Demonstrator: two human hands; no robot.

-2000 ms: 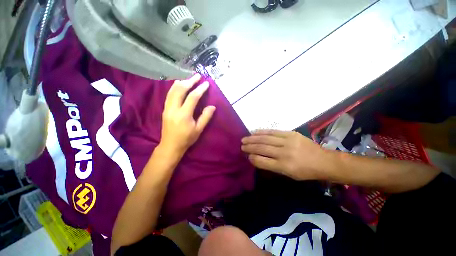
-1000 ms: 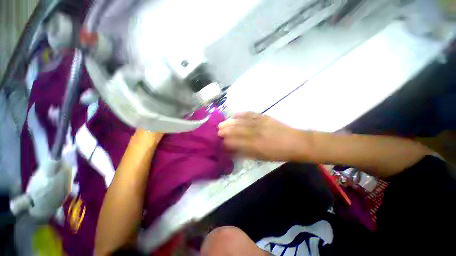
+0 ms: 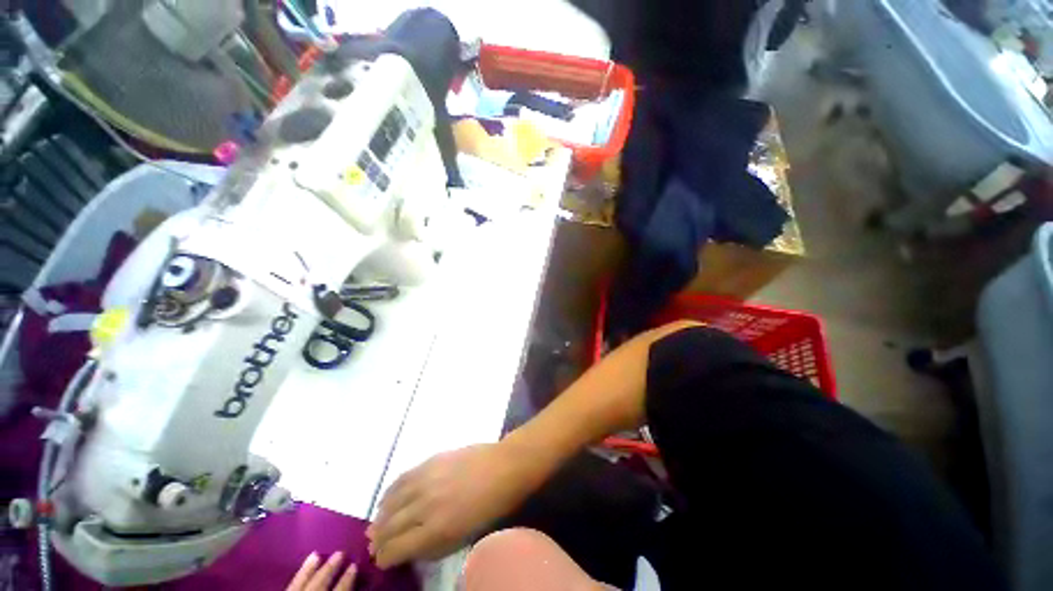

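Observation:
The maroon cloth looks magenta near the needle area and lies on the white machine table at the bottom left, cut off by the lower edge. The white sewing machine marked "brother" stands over it; its head hides the needle and part of the cloth. My left hand shows only as fingertips on the cloth at the bottom edge. My right hand has its fingers bent together at the cloth's right edge, just right of the machine head.
Black-handled scissors lie on the table behind the machine head. A red basket stands right of the table. Another red basket holds items at the back. Dark cloth lies on a box. Grey-blue tubs stand at the right.
The view has swung up and to the right, showing the whole machine and the room behind. My hands now appear lower, with the left mostly out of the picture; the right stays at the cloth.

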